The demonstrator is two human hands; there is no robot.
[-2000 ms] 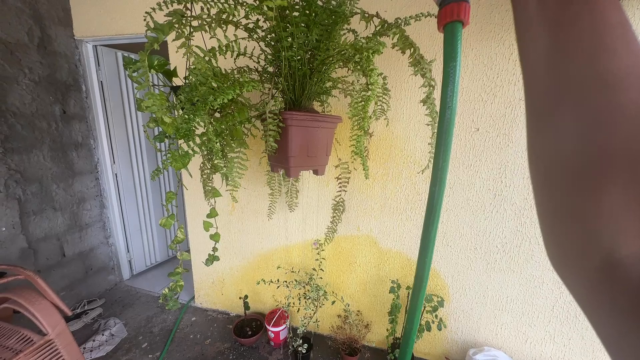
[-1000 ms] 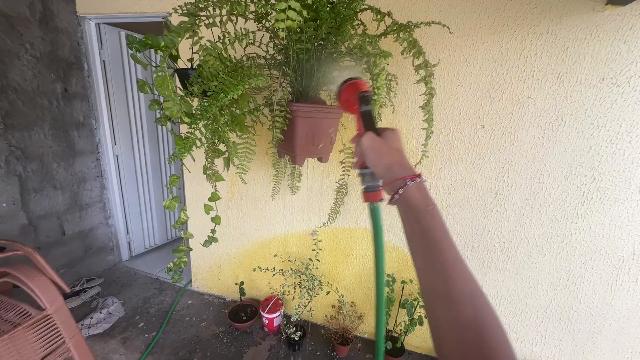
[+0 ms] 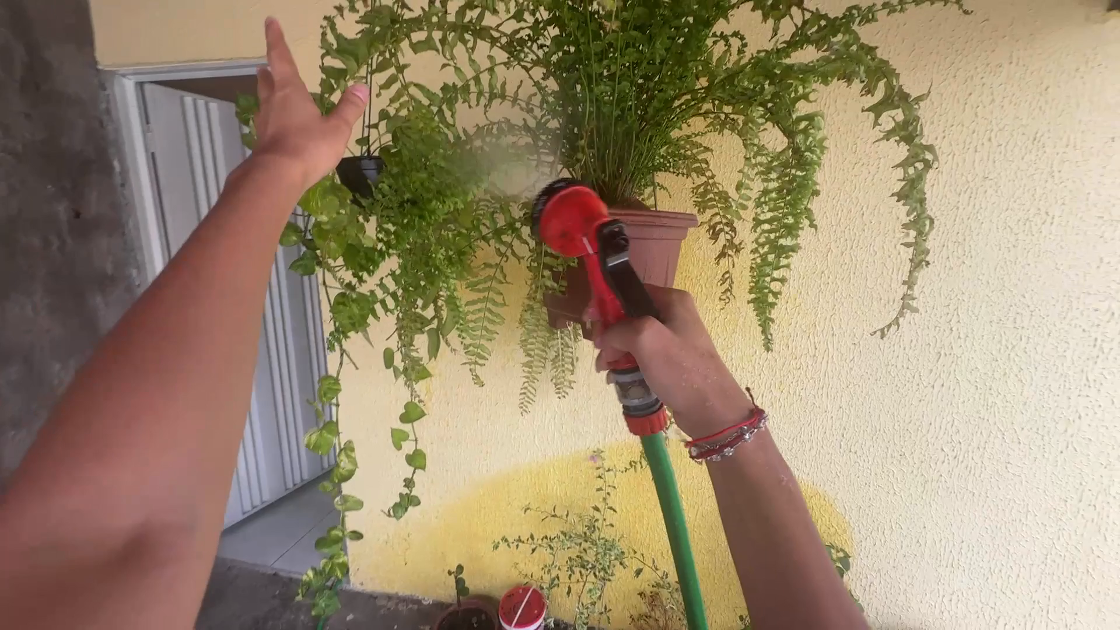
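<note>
My right hand [image 3: 656, 350] grips the handle of a red and black hose spray nozzle [image 3: 573, 219], from which a green hose [image 3: 674, 525] runs down. Fine spray leaves the nozzle head, which faces the foliage at the upper left. Behind it, a brown plastic planter [image 3: 661, 245] holding a fern [image 3: 630, 105] is up against the wall. My left hand [image 3: 306, 122] is raised at the upper left, fingers spread and holding nothing, in front of or beside a small black hanging pot [image 3: 360, 175]. A trailing vine [image 3: 328, 437] with variegated leaves hangs below that pot.
A textured cream wall [image 3: 980, 394] with a yellow patch stands behind the plants. At left are a white metal door [image 3: 271, 376] and a grey wall [image 3: 52, 219]. On the floor below stand a red and white bucket [image 3: 523, 607], a round plant pot [image 3: 465, 615] and a leafy shrub [image 3: 582, 542].
My left hand has come into view at the upper left. The nozzle, still in my right hand, has turned toward the left-hand foliage. The view is closer to the plants.
</note>
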